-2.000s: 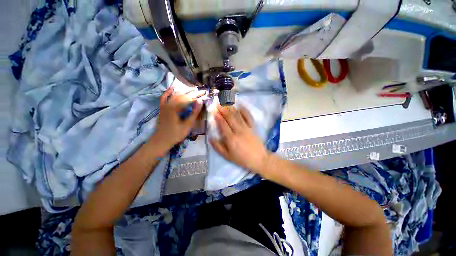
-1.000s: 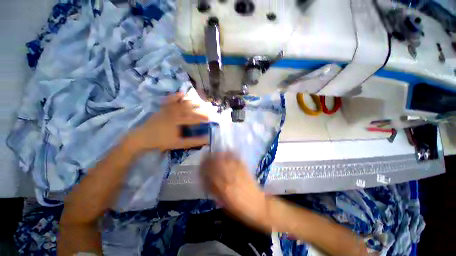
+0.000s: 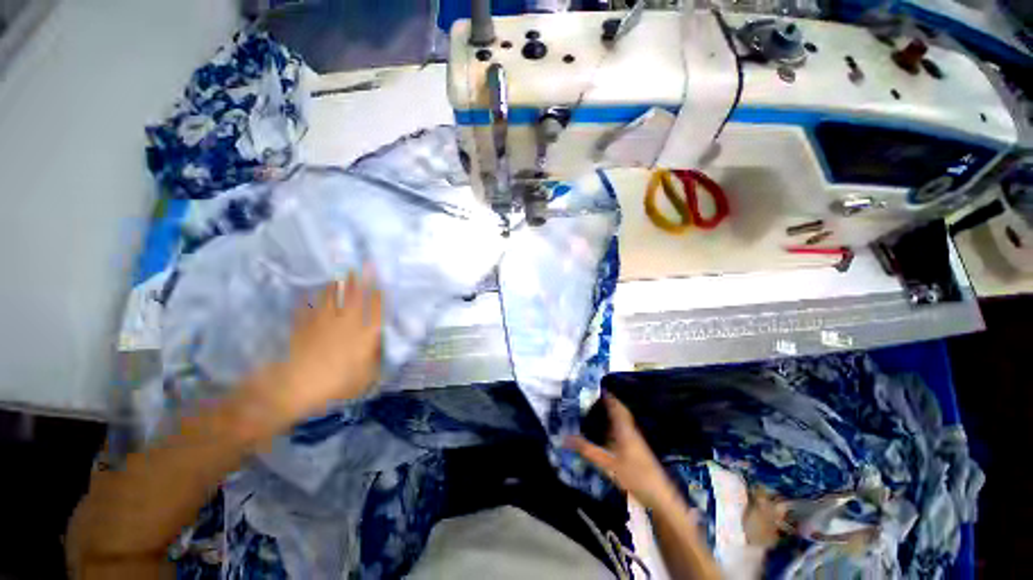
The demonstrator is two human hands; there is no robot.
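Observation:
The pale blue garment piece (image 3: 442,261) lies under the bright needle area of the white sewing machine (image 3: 634,68). Its floral side shows along the right edge, and a narrow part hangs over the table's front edge. My left hand (image 3: 340,340) is blurred and lies on the cloth left of the needle; whether its fingers grip is unclear. My right hand (image 3: 623,453) is below the table edge, its fingers closed on the lower tip of the hanging part. The presser foot (image 3: 515,215) is partly lost in glare.
Yellow and red scissor handles (image 3: 685,201) and a thin red tool (image 3: 818,250) lie on the machine bed. A ruler strip (image 3: 725,326) runs along the front edge. A floral bundle (image 3: 232,125) sits at upper left. More floral cloth (image 3: 872,453) is heaped at lower right.
Both hands have left the needle area: my left hand moved left and down over the cloth, my right hand down past the table edge. The cloth at left has been spread and shifted. The view has shifted.

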